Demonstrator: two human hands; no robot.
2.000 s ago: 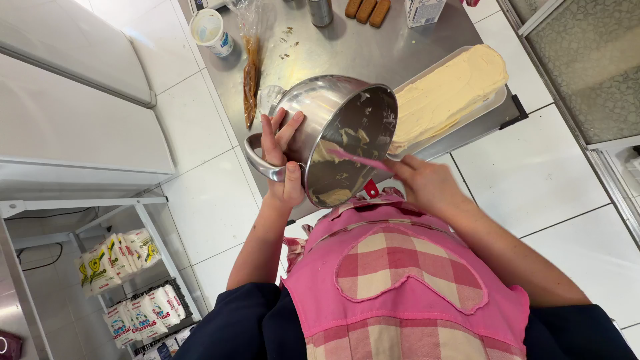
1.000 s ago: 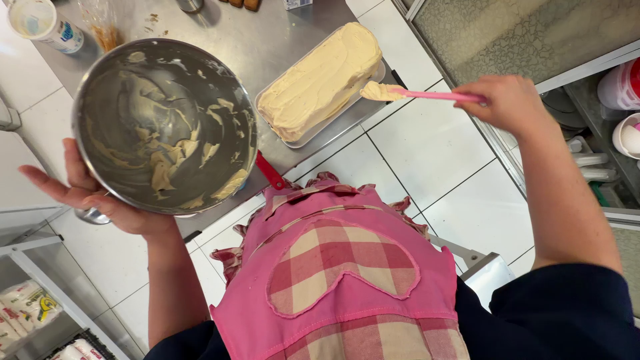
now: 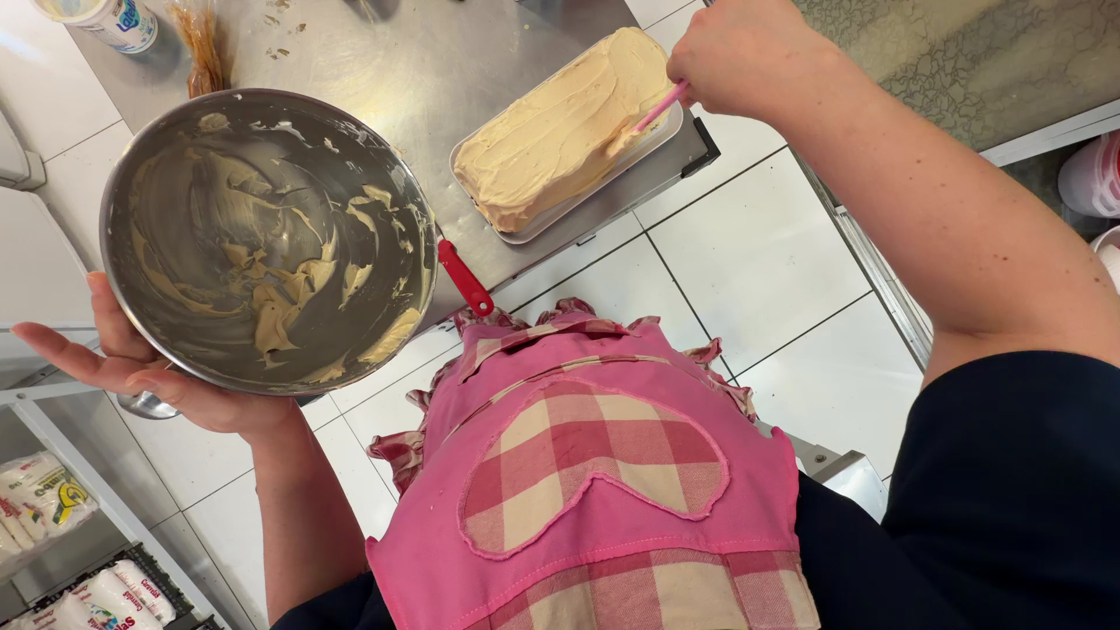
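My left hand (image 3: 175,376) supports a steel mixing bowl (image 3: 236,210) from below at its near left side; the bowl is tilted toward me and streaked inside with beige cream. A long loaf-shaped cake (image 3: 560,131), coated in the same cream, lies in a white tray (image 3: 534,233) on the steel table. At the cake's right side my right hand (image 3: 731,61) grips a pink-handled spatula (image 3: 662,107), its tip touching the cream along the cake's edge. A red handle (image 3: 465,278) juts over the table's front edge, between bowl and cake.
At the back left of the steel table (image 3: 367,61) are a plastic tub (image 3: 122,24) and a bag with brown filling (image 3: 203,52). A rack (image 3: 79,446) with packaged goods stands lower left. A glass-panelled cabinet (image 3: 971,61) is at the right, with containers (image 3: 1094,179) beyond it.
My right hand has moved the spatula from the bowl, through the air right of the cake, to the cake's side. My left hand has shifted the bowl leftward, its mouth now facing me.
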